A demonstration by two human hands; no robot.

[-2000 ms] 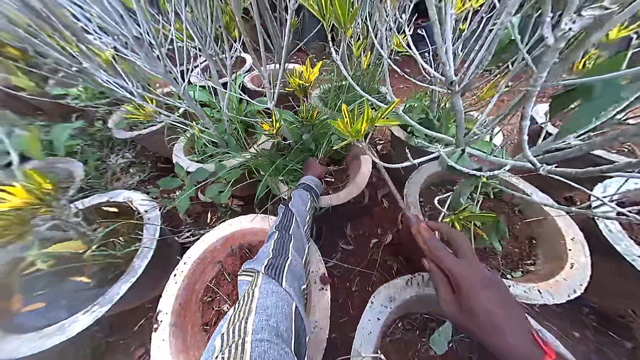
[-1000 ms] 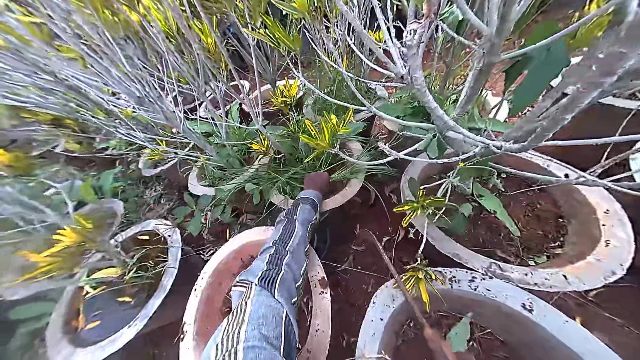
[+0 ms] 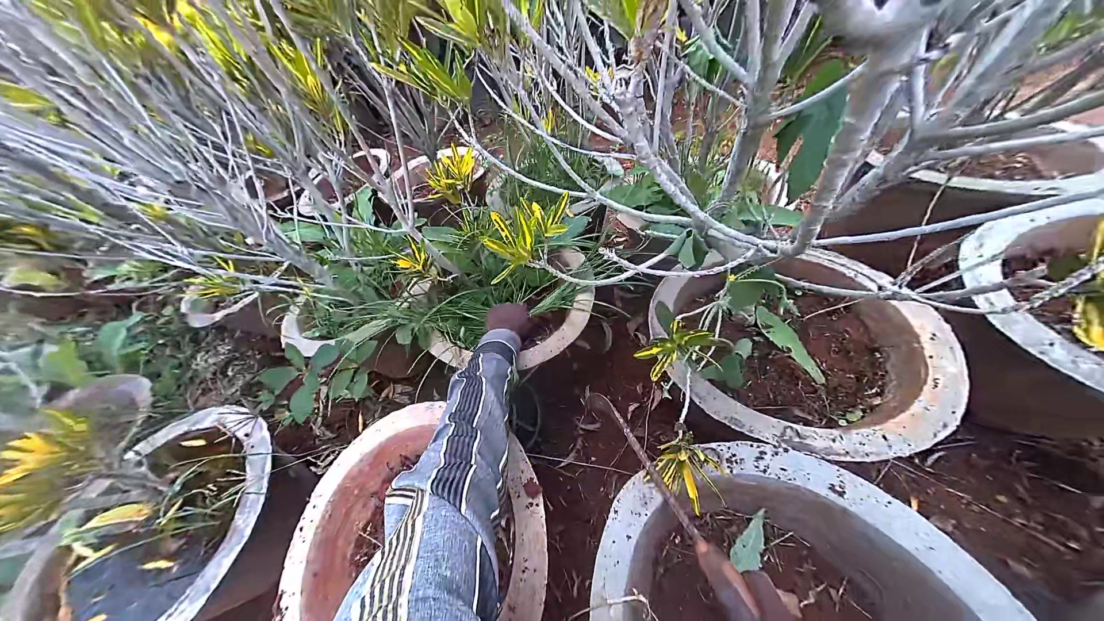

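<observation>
My left hand [image 3: 509, 320], in a striped grey-blue sleeve, reaches into a round pot [image 3: 565, 341] with long grass [image 3: 466, 312]. Its back shows against the grass, while its fingers are hidden. At the bottom edge, my right hand [image 3: 763, 599] is partly in view, closed round the brown handle of a thin, rusty hand tool [image 3: 642, 453] with a slightly curved tip. The tool slants up and left across the rim of a large pot [image 3: 776, 461], its tip over the red soil between pots. A drooping sprig of yellow leaves [image 3: 686, 466] hangs beside the tool.
Below my left arm stands a reddish pot [image 3: 323, 517]. A wide pot [image 3: 940, 379] of soil is at right, and another pot [image 3: 250, 448] with water and floating leaves at left. Bare grey branches [image 3: 638, 121] of shrubs with yellow-green leaves spread across the top.
The right hand and tool have moved lower in view, away from the pot where my left hand is. My left hand stays at the grass. The view has shifted somewhat.
</observation>
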